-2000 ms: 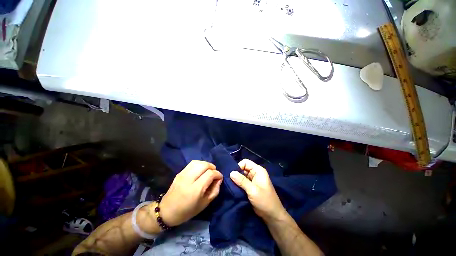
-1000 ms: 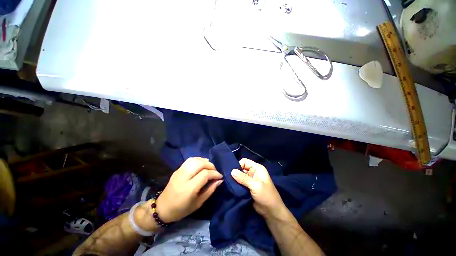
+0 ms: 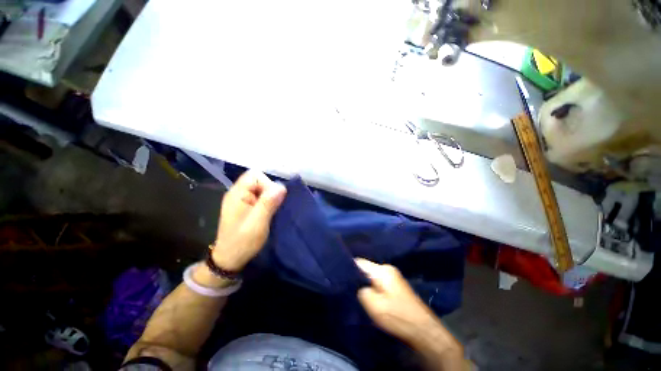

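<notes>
A dark navy garment [image 3: 308, 243] hangs between my hands at the near edge of the white table, and more of it spreads below the edge to the right. My left hand [image 3: 250, 214] pinches its upper left edge near the tabletop. My right hand [image 3: 390, 293] grips the same folded band lower down on the right. The band is stretched at a slant between them. The fingertips are partly blurred. Part of the cloth below lies in shadow.
Silver scissors [image 3: 440, 153] lie on the white table [image 3: 217, 94]. An off-white chalk piece [image 3: 503, 169] and a wooden ruler [image 3: 542, 192] lie right of them. A sewing machine [image 3: 580, 123] stands at the upper right. A red cloth [image 3: 533, 272] hangs below the table.
My hands have moved apart. The left rose toward the table edge and the right shifted slightly right and down, with the navy band now stretched between them. The camera view has shifted.
</notes>
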